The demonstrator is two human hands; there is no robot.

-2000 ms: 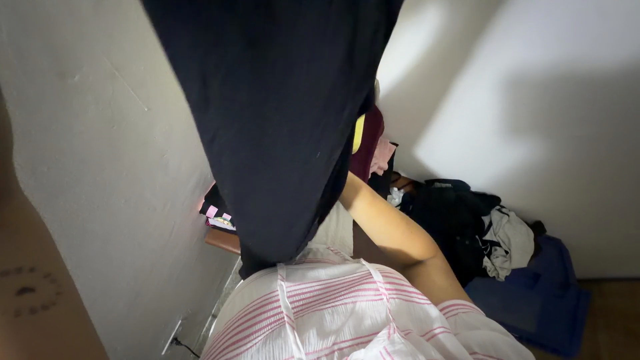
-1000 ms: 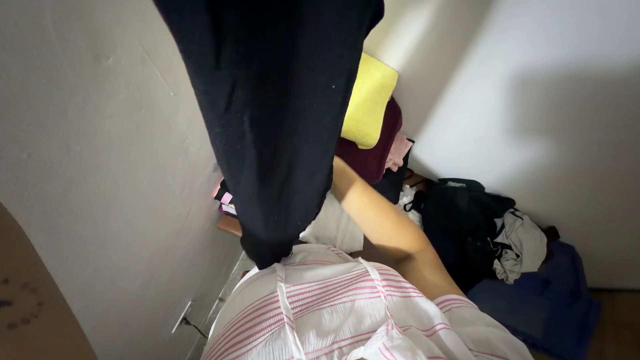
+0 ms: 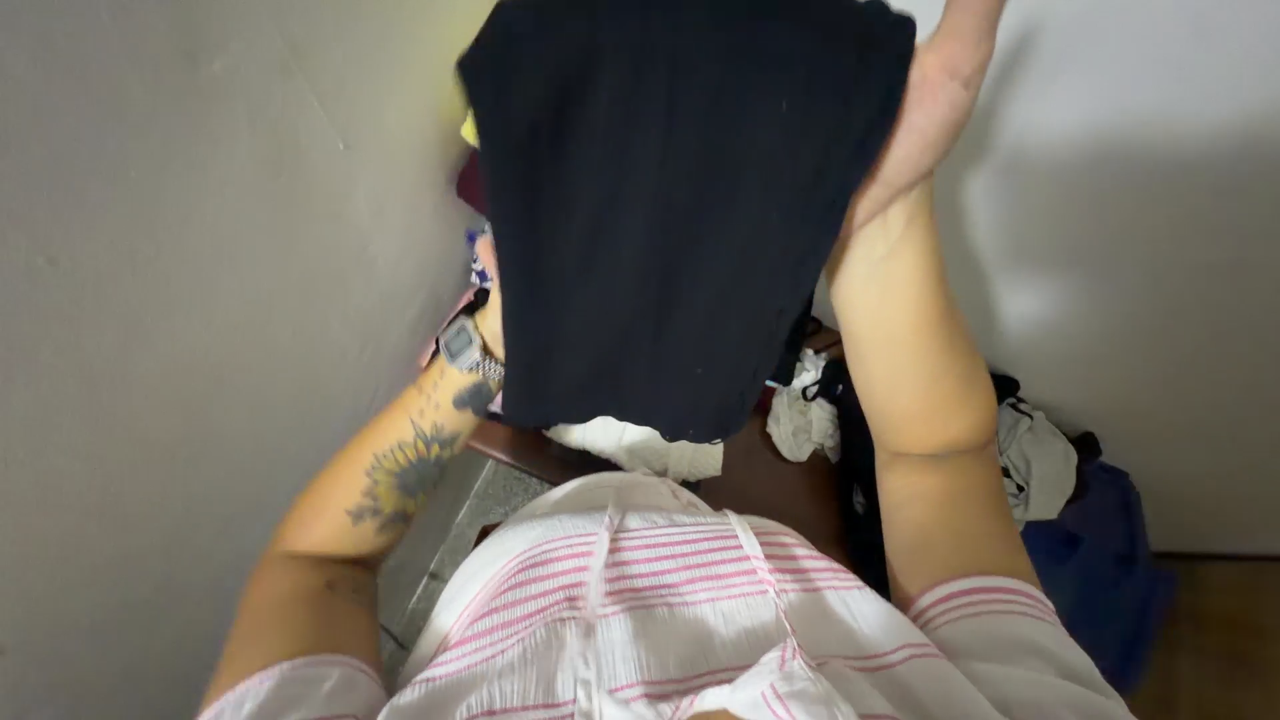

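A folded black cloth garment (image 3: 680,220) hangs in front of me between my two hands. My right hand (image 3: 935,100) lies along the garment's right edge, its thumb side pointing up and its fingertips hidden by the cloth or cut off by the frame. On the left side, my left hand (image 3: 490,320) is mostly behind the garment; only the part near the wrist, with a silver wristwatch (image 3: 461,343), shows. Whether either hand's fingers grip the cloth cannot be seen. Bits of yellow, maroon and patterned clothes (image 3: 480,255) peek out past the garment's left edge.
Below the garment are a brown wooden surface (image 3: 780,490) and a white cloth (image 3: 640,447). A crumpled white cloth (image 3: 803,415), a grey garment (image 3: 1037,460) and a blue item (image 3: 1090,560) lie in a pile at the right. Walls stand close on both sides.
The black garment, long and hanging to my waist before, now looks shorter and wider. My left forearm has come in beside it, and my right arm has risen. The view has shifted.
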